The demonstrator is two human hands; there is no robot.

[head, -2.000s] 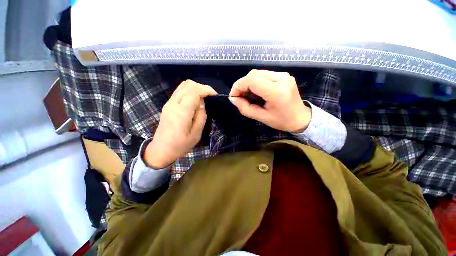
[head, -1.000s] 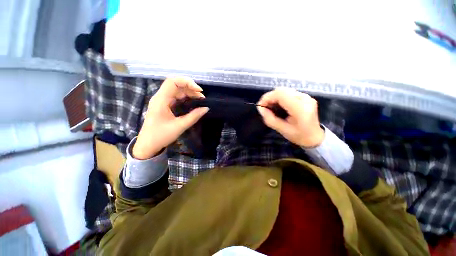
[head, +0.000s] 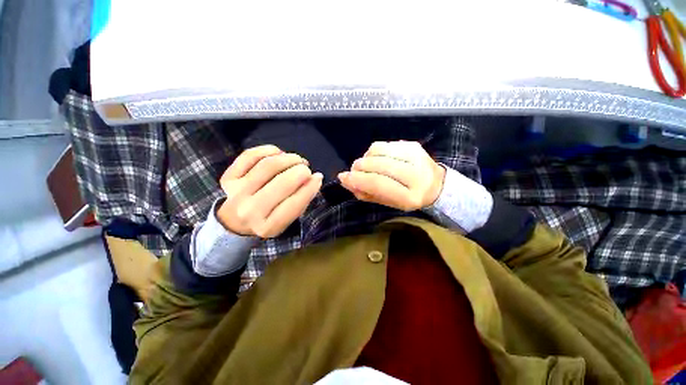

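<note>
A plain black cloth piece [head: 297, 143] lies below the table's front edge, in front of my body. My left hand [head: 272, 191] is closed on it, fingers curled and knuckles up. My right hand [head: 395, 175] is closed on it too, a short gap away from my left fingertips. The pinched edges are hidden behind the fingers. Plaid cloth [head: 323, 218] lies under and below the hands on my lap.
The white table [head: 316, 45] with its ruler edge [head: 338, 100] is ahead. Scissors with a red loop [head: 665, 60] and pink-purple snips [head: 615, 8] lie at its right. Plaid bundles [head: 113, 165] hang left and lie right [head: 639, 244]. A red bag [head: 658, 323] is lower right.
My hands have drawn closer together since a second ago, and my left hand has turned knuckles up. The view has shifted, bringing the scissors into the picture.
</note>
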